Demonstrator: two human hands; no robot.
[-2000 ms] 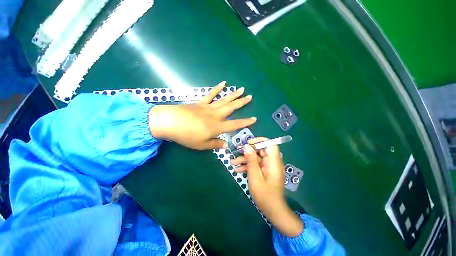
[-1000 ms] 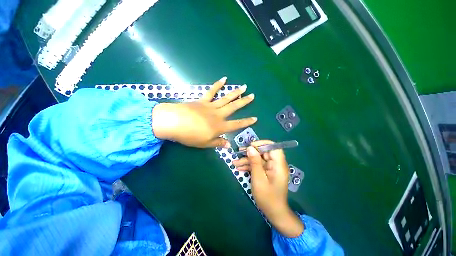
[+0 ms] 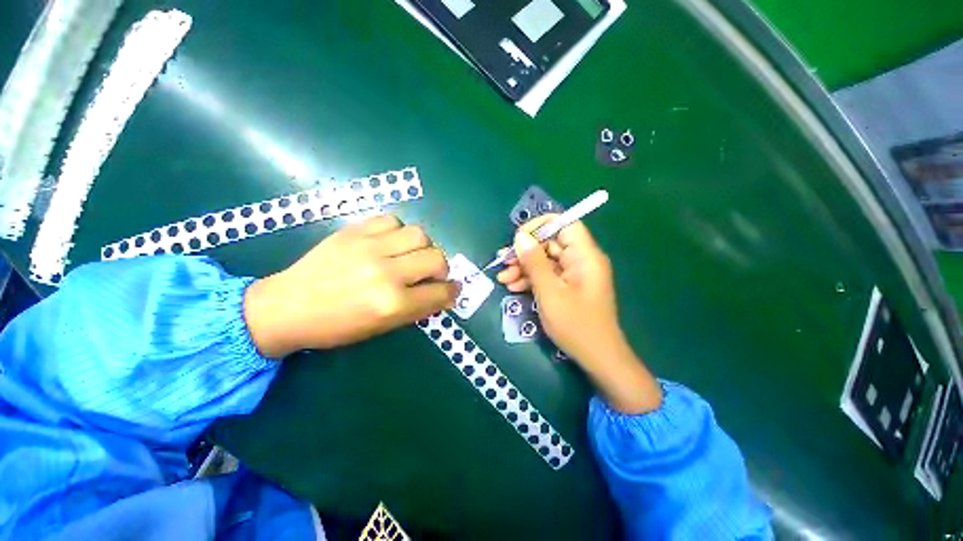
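My left hand (image 3: 364, 280) has its fingers bent, with the fingertips at the edge of a pale lens plate (image 3: 472, 290). My right hand (image 3: 565, 277) holds white tweezers (image 3: 576, 212) like a pen, their tip near the pale plate. A grey lens plate (image 3: 518, 321) lies just right of the pale one, partly under my right fingers. Another grey lens plate (image 3: 531, 205) lies above my right hand. A perforated gasket strip (image 3: 496, 387) runs down right from my left fingertips. A second perforated strip (image 3: 264, 215) lies above my left hand.
Thick white stacked strips (image 3: 100, 148) lie at the upper left. A black panel on white sheets (image 3: 528, 48) is at the top, with a dark lens cluster (image 3: 615, 146) below it. More black panels (image 3: 885, 375) lie at the right, near the belt's curved edge.
My left hand has gone from spread fingers to bent ones. The pale plate now shows between my hands. The lower strip is more exposed, and the tweezers point further up right. The view has shifted.
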